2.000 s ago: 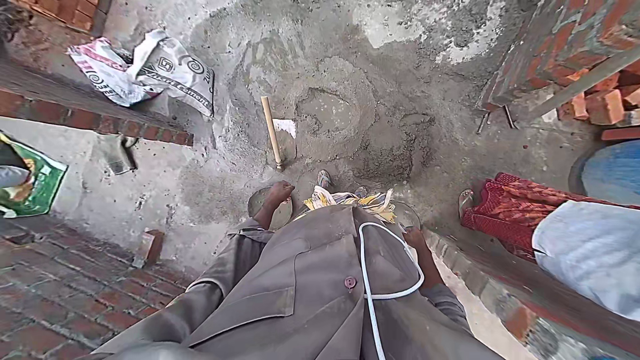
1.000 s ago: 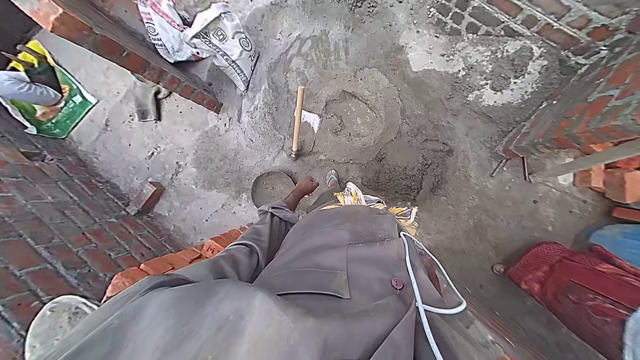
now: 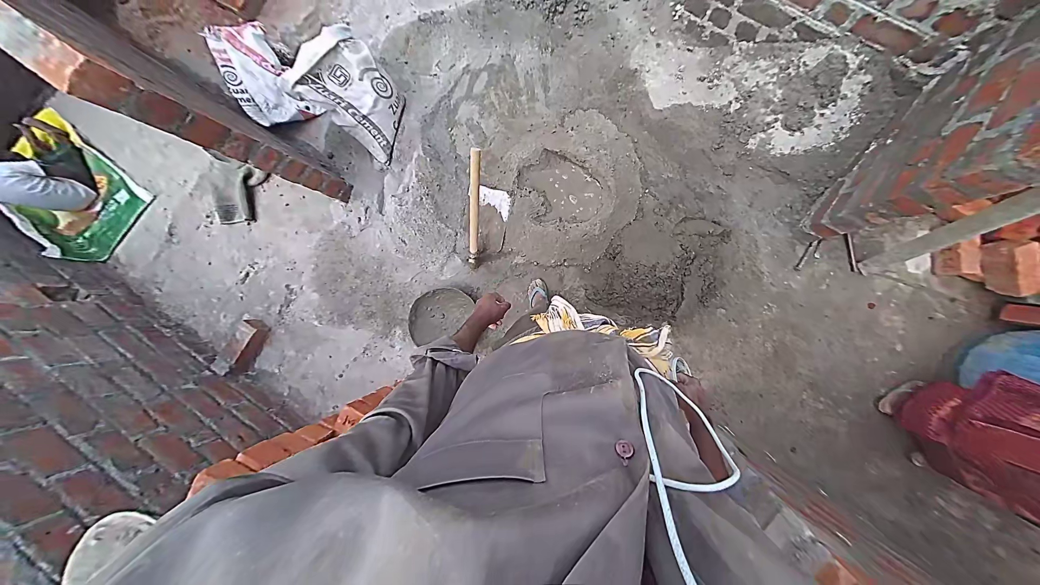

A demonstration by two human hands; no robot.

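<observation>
My left hand (image 3: 491,310) hangs with curled fingers beside a round pan of grey mortar (image 3: 440,315) on the ground; whether it holds anything is unclear. My right hand (image 3: 687,388) is low at my right side, partly hidden by the jacket and a white cord (image 3: 719,486). Ahead of my feet lies a ring of wet mortar (image 3: 626,175) with a watery hollow in its middle. Left of the ring is a hoe with a wooden handle (image 3: 474,199), its blade against the mortar. A yellow and white striped cloth (image 3: 569,317) shows at my waist.
Cement sacks (image 3: 349,93) lie at the upper left by a low brick wall (image 3: 162,106). Another person's arm (image 3: 41,187) is over a green sack (image 3: 126,213) at far left. A person in red clothing (image 3: 987,431) is at right, near stacked bricks (image 3: 1011,264). A loose brick (image 3: 246,345) sits left.
The view has shifted and turned. The person at right, earlier seen with pale cloth over red clothing, now shows mostly red. My left hand stays near the pan.
</observation>
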